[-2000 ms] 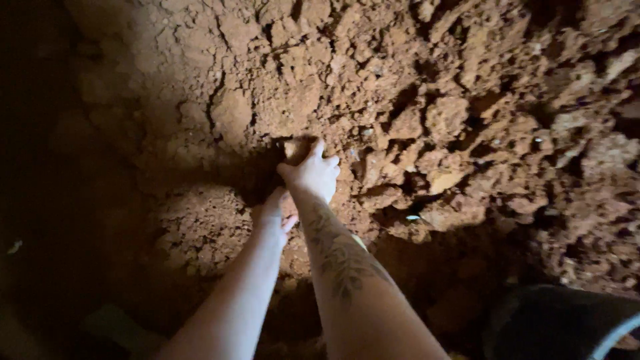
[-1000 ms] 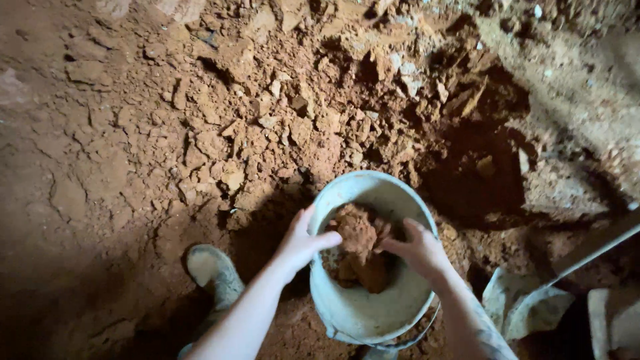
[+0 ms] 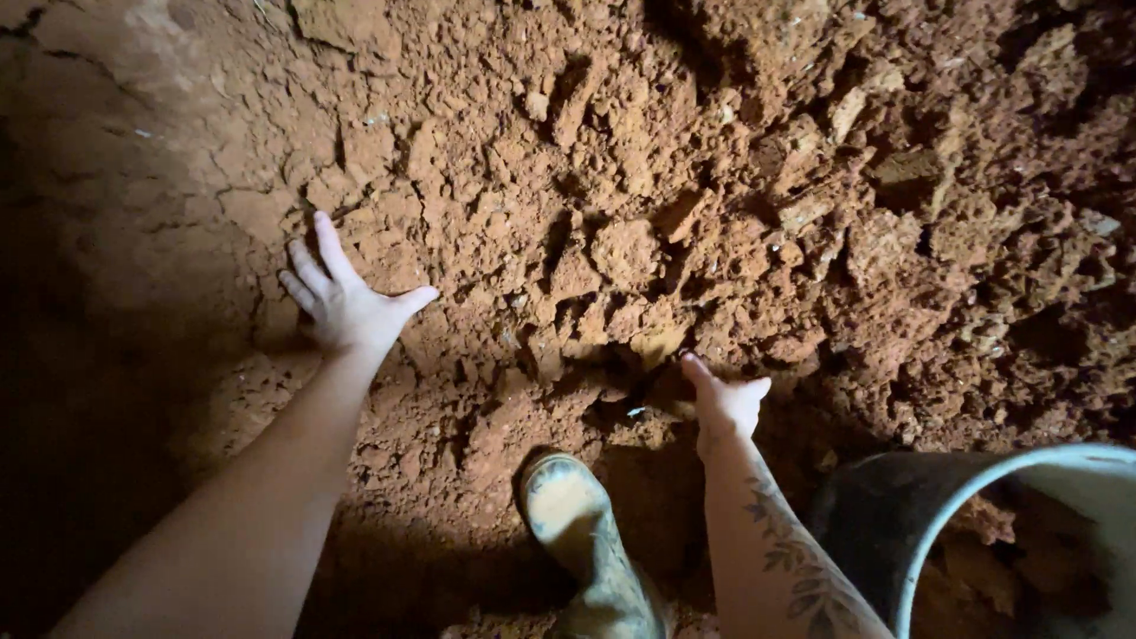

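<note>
Broken reddish-brown soil (image 3: 532,240) with clods fills most of the head view. My left hand (image 3: 346,297) lies at the left over flatter, cracked soil, its fingers spread and nothing in it. Lower and to the right, my right hand (image 3: 728,404) is beside a dark hollow in the soil, thumb and a finger apart; its other fingers are hard to make out. No clod shows in it. A bucket (image 3: 927,524) with a pale rim stands at the lower right, with clods of soil (image 3: 985,568) inside.
A muddy rubber boot (image 3: 577,524) is planted between my forearms at the bottom. Larger, rougher clods (image 3: 887,240) lie at the right. Deep shadow covers the left edge.
Both hands were in the bucket around a clod one second ago; now they are apart over the soil without it. The view has shifted, with the bucket now at the lower right.
</note>
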